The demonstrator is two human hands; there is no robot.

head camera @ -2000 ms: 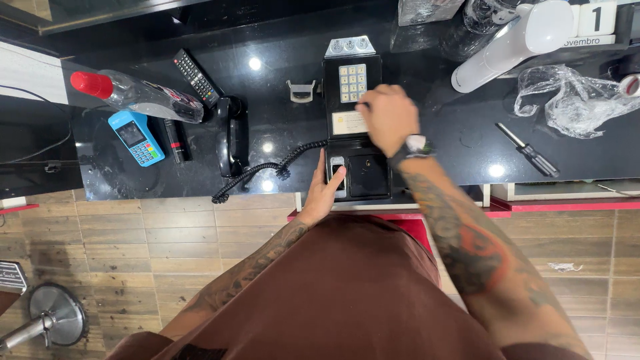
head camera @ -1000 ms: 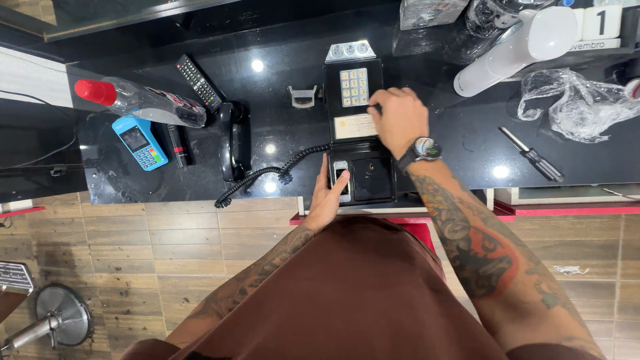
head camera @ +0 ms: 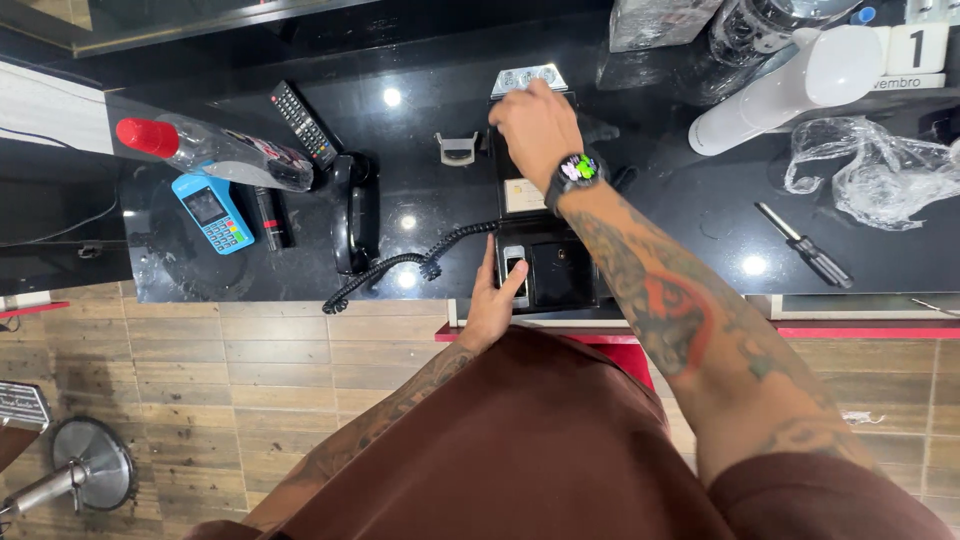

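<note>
A black payphone-style telephone (head camera: pixel 562 274) lies on the glossy black counter. My left hand (head camera: pixel 495 298) rests against its lower left side, the thumb over the metal coin-return slot. My right hand (head camera: pixel 538 124) reaches over the upper part, hiding the keypad, with its fingertips at the metal coin-slot plate (head camera: pixel 529 78); whether it grips anything is hidden. A coiled cord (head camera: pixel 457 236) runs left from the telephone. The black handset (head camera: pixel 350 214) lies apart on the counter, and a small metal cradle bracket (head camera: pixel 457 149) sits between them.
On the left are a bottle with a red cap (head camera: pixel 225 154), a remote control (head camera: pixel 304 124), a blue card terminal (head camera: pixel 213 213) and a dark tube (head camera: pixel 269 217). On the right are a screwdriver (head camera: pixel 806 246), crumpled clear plastic (head camera: pixel 874 169) and a white cylindrical container (head camera: pixel 787 86).
My right hand has moved from beside the keypad up to the coin-slot plate, and now covers the keypad. My left hand stays at the telephone's lower left side.
</note>
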